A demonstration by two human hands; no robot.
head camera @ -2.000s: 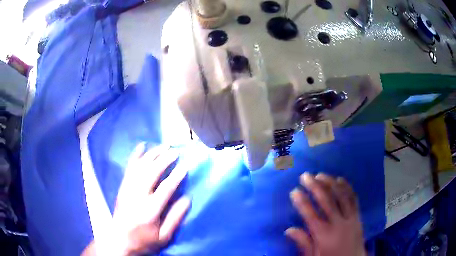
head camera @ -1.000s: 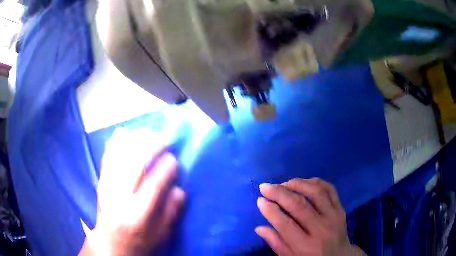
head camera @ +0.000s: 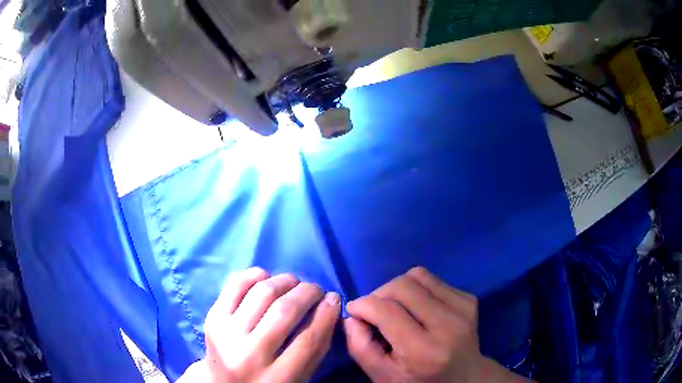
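A bright blue cut garment panel lies under the front of the cream-white sewing machine head. A dark folded edge runs from the bright needle area down to my fingertips. My left hand and my right hand are side by side at the panel's near part, thumbs and fingertips almost touching, pinching the fold between them. A wavy stitched line runs along the panel's left side. The presser foot and needle are lost in glare.
Long blue garment pieces lie at the left. At the right are thread snips, a dark pointed rod, a yellow box and printed ruler marks. A green housing is at the top. Blue cloth hangs at the lower right.
Both hands have moved towards each other and now pinch the fold, where before they lay flat and apart on the panel. The view has shifted, so the machine head sits higher in the picture.
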